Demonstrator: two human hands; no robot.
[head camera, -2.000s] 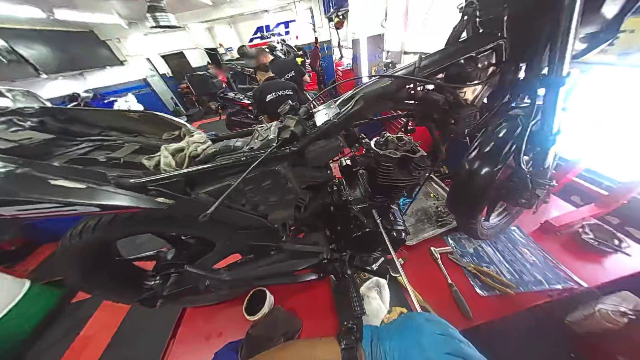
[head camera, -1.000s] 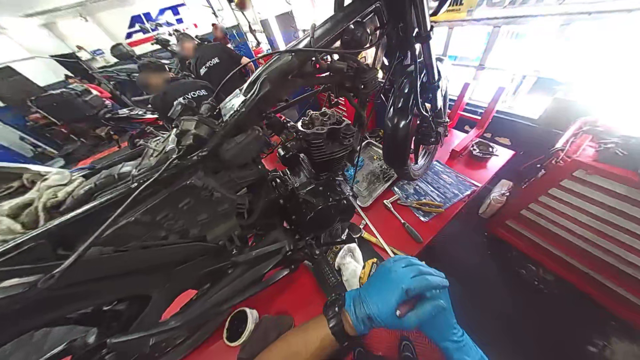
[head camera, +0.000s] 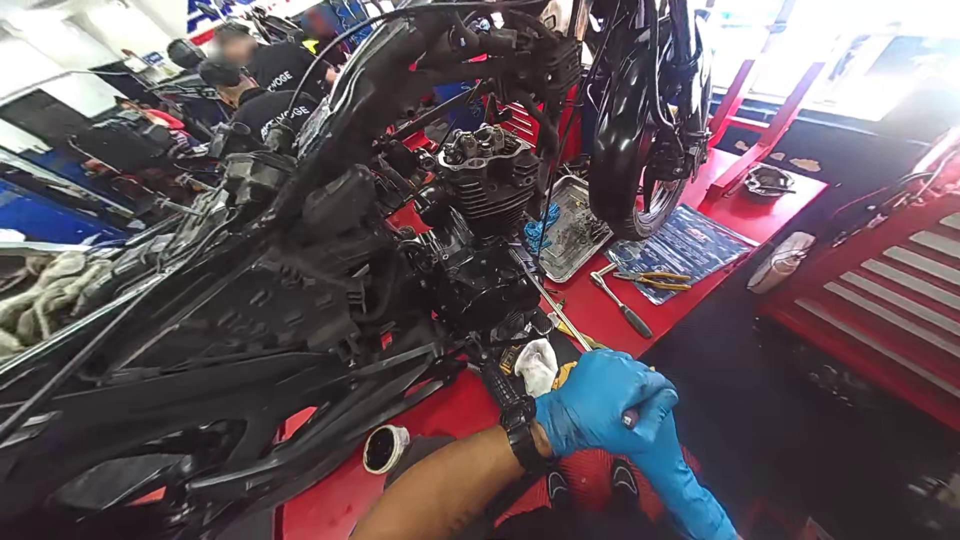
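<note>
My left hand (head camera: 589, 405), in a blue glove with a black watch at the wrist, is closed against my right hand (head camera: 656, 427), gloved too. A small dark spot shows between them; what it is cannot be told. A long metal bar (head camera: 553, 306) runs from beside the motorcycle engine (head camera: 484, 277) down to my left glove, where its end is hidden; whether I grip it is unclear. Above the engine case stands the finned cylinder (head camera: 487, 187), its cylinder head uncovered. A white cloth (head camera: 536, 367) lies just beyond my left hand.
A ratchet (head camera: 622, 306) and yellow-handled pliers (head camera: 660, 279) lie right of the bar, near a metal tray (head camera: 574, 232). An open container (head camera: 385, 448) of dark liquid sits at lower left on the red lift (head camera: 337, 487). A red cabinet (head camera: 892, 277) stands right. Two people work behind the motorcycle.
The view has swung right and moved closer to the engine. More of both gloved hands shows than two seconds ago; they were together one second ago too.
</note>
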